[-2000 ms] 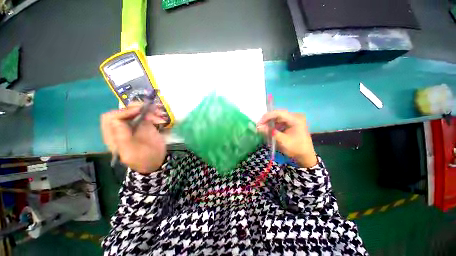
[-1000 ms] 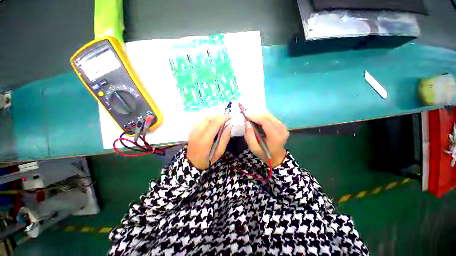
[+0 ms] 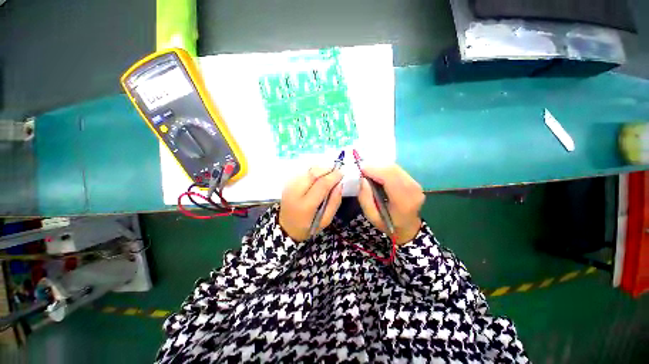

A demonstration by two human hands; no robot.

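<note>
A green circuit board point(image 3: 307, 106) lies flat on the white sheet point(image 3: 235, 85). My left hand point(image 3: 311, 204) holds a dark test probe point(image 3: 322, 211) with a dark blue tip. My right hand point(image 3: 393, 202) holds a second dark probe point(image 3: 382, 200) with a red tip. Both tips are close together at the board's near right corner; I cannot tell whether they touch it. The yellow-rimmed multimeter point(image 3: 186, 121) lies left of the board, partly on the sheet. Red and black leads point(image 3: 203, 206) loop from its lower end.
A yellow-green bar point(image 3: 176, 25) runs away behind the meter. A black-topped box point(image 3: 541, 43) stands at the back right. A white strip point(image 3: 558, 131) and a pale yellow roll point(image 3: 635, 144) lie on the teal bench edge point(image 3: 455, 135). A red bin point(image 3: 635, 234) is at the far right.
The board, blurred and raised between my hands two seconds ago, now lies on the sheet. My hands came together with the probes. Over the last second the view shifted slightly; the hands hold nearly the same pose.
</note>
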